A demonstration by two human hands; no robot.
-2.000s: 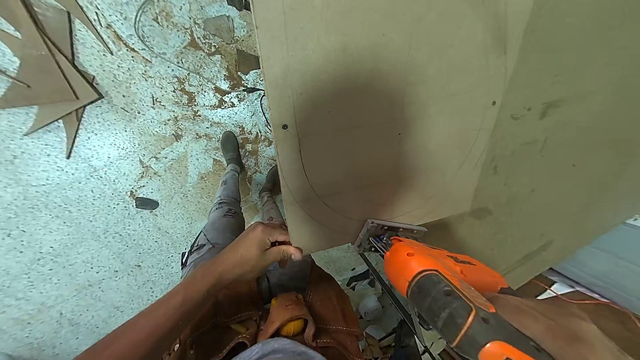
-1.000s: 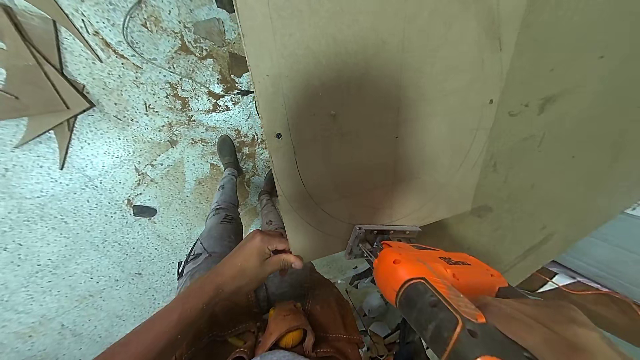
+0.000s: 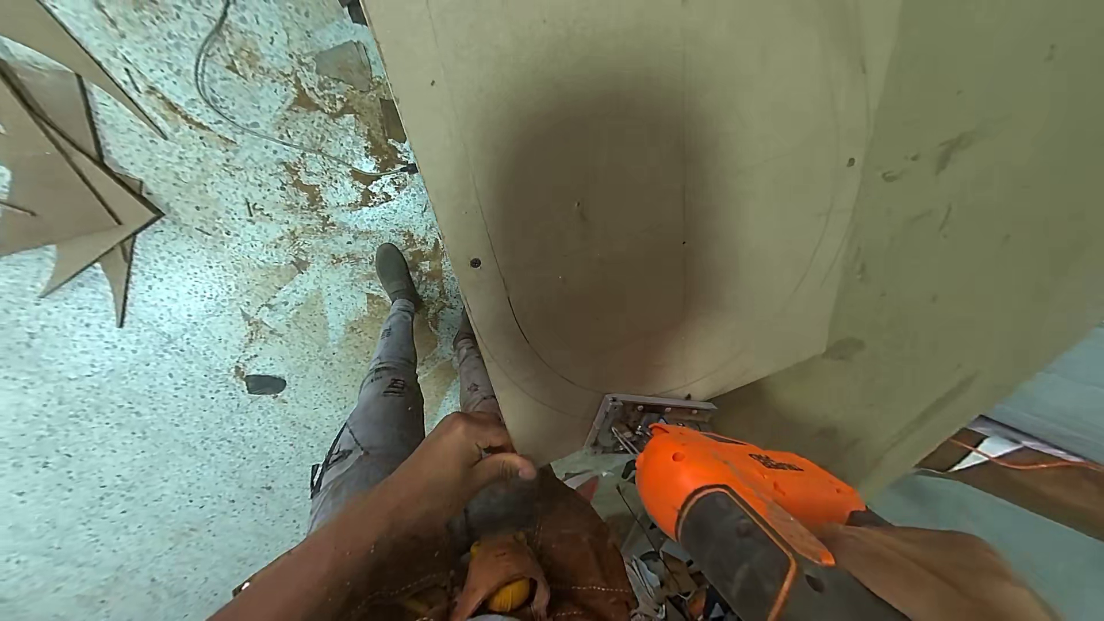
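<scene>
My right hand (image 3: 940, 569) grips an orange and black jigsaw (image 3: 733, 492) at the lower right. The saw's metal base plate (image 3: 660, 410) rests at the near edge of a tan wood-based sheet (image 3: 776, 259), which bears curved pencil lines and a few dark screw heads or holes. The jigsaw's blade is hard to make out. At the near left corner of the sheet, my left hand (image 3: 483, 448) has its fingers curled against the edge, with the thumb toward the right. A brown leather tool pouch (image 3: 569, 552) hangs at my waist.
Pointed board offcuts (image 3: 78, 172) lie on the speckled floor (image 3: 198, 474) at the left. A thin cable (image 3: 259, 134) runs over the floor toward the sheet. A small dark piece (image 3: 265, 385) lies nearer. A larger panel (image 3: 975, 216) extends right beneath the sheet. Scraps lie below the saw.
The jigsaw in my right hand has moved slightly left along the near edge of the sheet. My left hand stays at the corner.
</scene>
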